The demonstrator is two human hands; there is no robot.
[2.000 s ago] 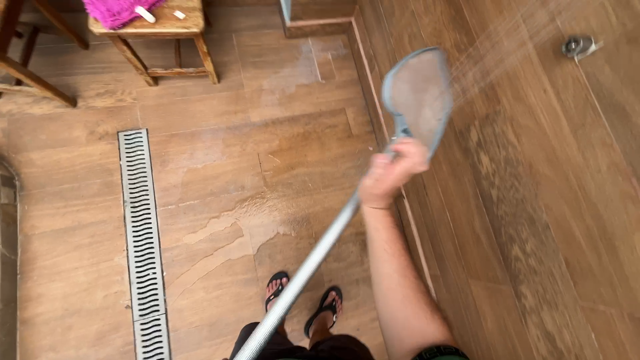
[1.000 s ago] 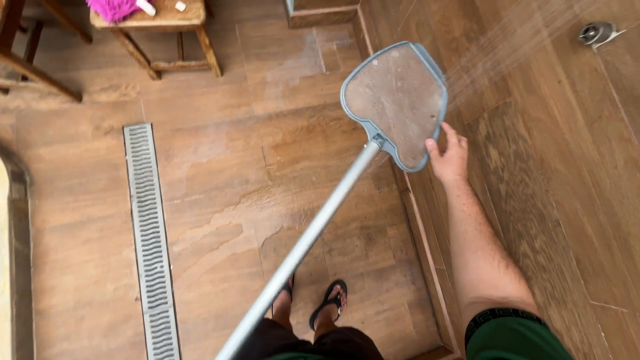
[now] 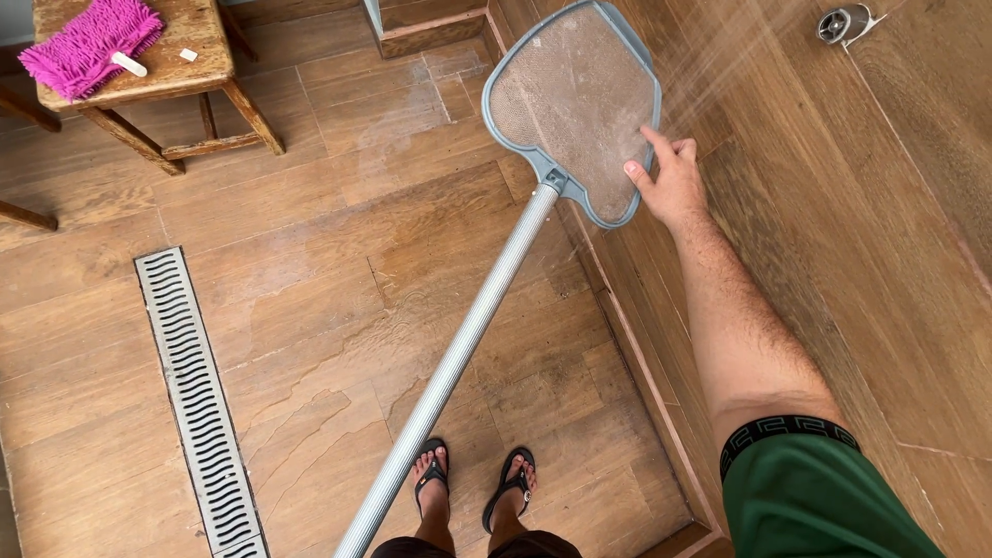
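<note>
My right hand (image 3: 673, 177) is at the right edge of a leaf skimmer's blue-grey frame and mesh (image 3: 577, 85), with the thumb and a fingertip over the mesh. The skimmer is joined to a ribbed aluminium pole (image 3: 457, 364) that runs down to the bottom edge of the view. Fine streams of water fall from the upper right onto or behind the skimmer head. My left hand is out of view, as is the lower end of the pole.
A slotted metal floor drain (image 3: 198, 395) runs along the left. A worn wooden stool (image 3: 221, 66) holds a magenta chenille mitt (image 3: 93, 46) and a small white piece. A metal wall fitting (image 3: 843, 25) juts from the wood-look wall. The wood-look floor (image 3: 325, 310) is wet.
My right hand, closed around the pole by the skimmer's neck two seconds ago, has let go and moved to the head's right edge. The head's mesh has turned more toward me.
</note>
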